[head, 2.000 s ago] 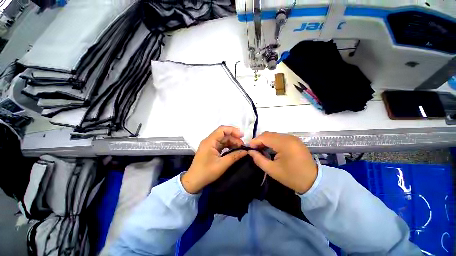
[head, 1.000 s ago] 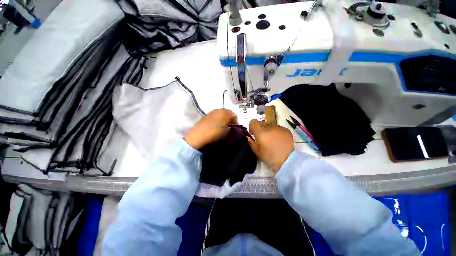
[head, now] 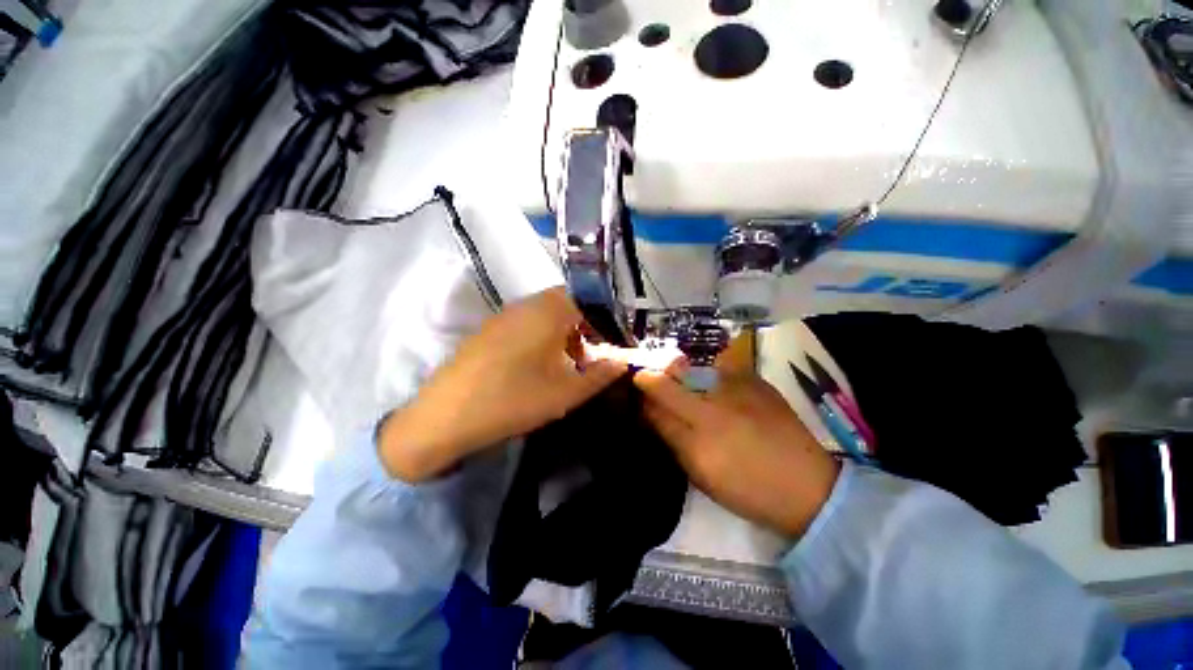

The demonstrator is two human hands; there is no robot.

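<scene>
The black piece (head: pixel 595 484) hangs from my fingers over the table's front edge, with its top edge at the presser foot (head: pixel 693 338) of the white sewing machine (head: pixel 837 118). My left hand (head: pixel 504 373) pinches it just left of the foot. My right hand (head: pixel 739 439) holds it just right and in front of the foot. The white panel (head: pixel 373 282) with a thin black edge lies left of the needle, partly under my left hand and sleeve. The needle tip and the exact layering of the fabric are hidden by my fingers.
A stack of panels (head: pixel 164 249) stands on the left. Black cut pieces (head: pixel 962 399) lie right of the needle, with thin snips (head: pixel 837 412) beside them. A small brown-yellow block (head: pixel 741 351) is by my right hand. A phone (head: pixel 1151 487) lies far right. Panels (head: pixel 118 550) hang lower left.
Both hands have carried the black piece from the table's front edge up to the presser foot. The view has moved closer to the machine head.
</scene>
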